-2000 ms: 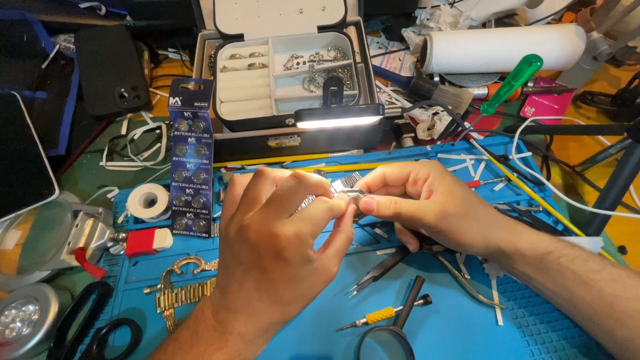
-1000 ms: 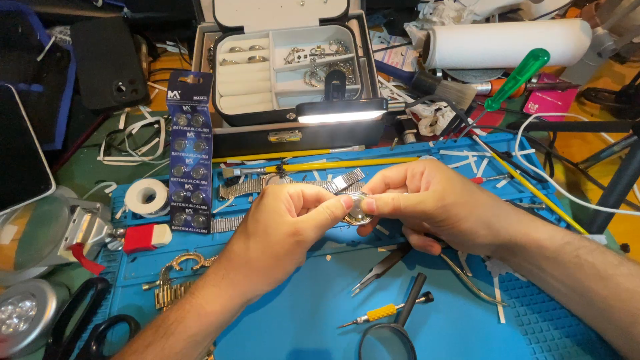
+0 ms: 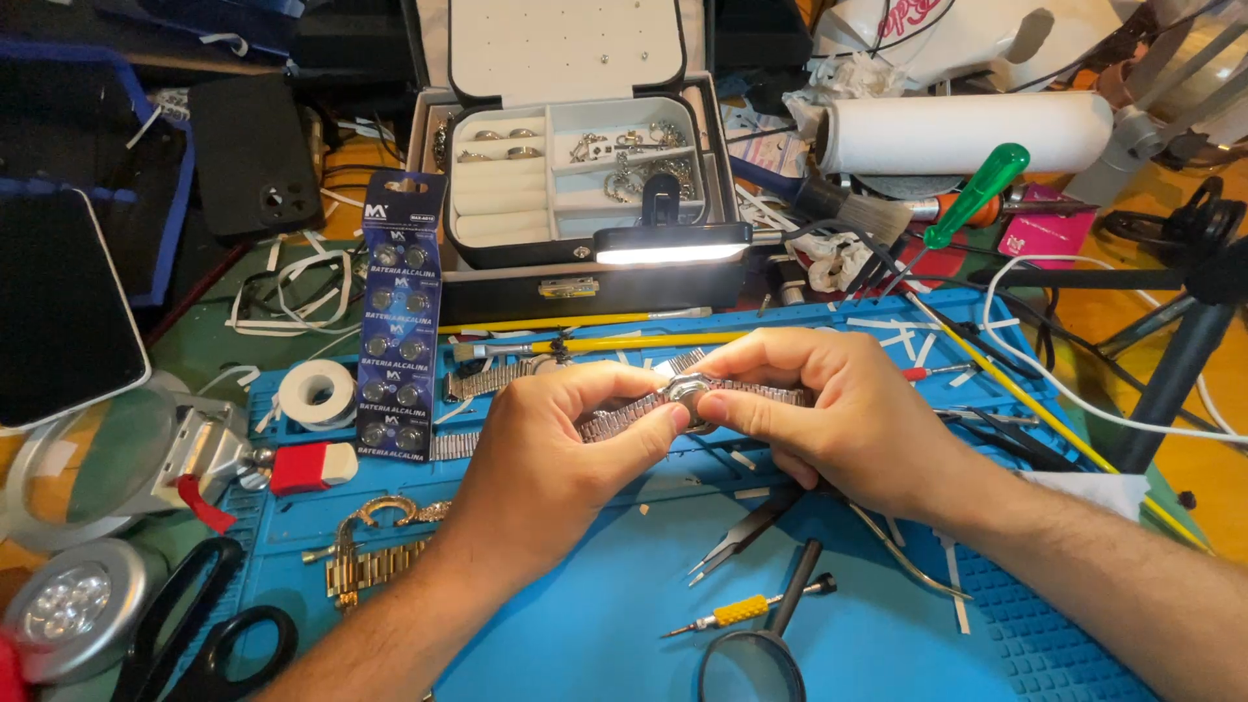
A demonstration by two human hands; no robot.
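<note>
A small silver wristwatch with a metal link bracelet is held between my two hands above the blue work mat. My left hand pinches the left side of its case, thumb in front, with bracelet links under the fingers. On the right side of the case press the thumb and fingers of my right hand; the other bracelet half runs behind that thumb. Tweezers, a yellow precision screwdriver and a black-handled magnifying glass lie on the mat below my right hand.
Behind the mat stands an open jewelry box with a lit lamp at its front. A button-cell blister card, white tape roll, gold-coloured bracelet and black scissors are at left. A green-handled screwdriver and yellow-handled brushes lie farther back.
The watch was mostly covered by my fingers two seconds ago; its case and bracelet now show between my hands. My left hand has lowered and turned, uncovering the brushes behind it.
</note>
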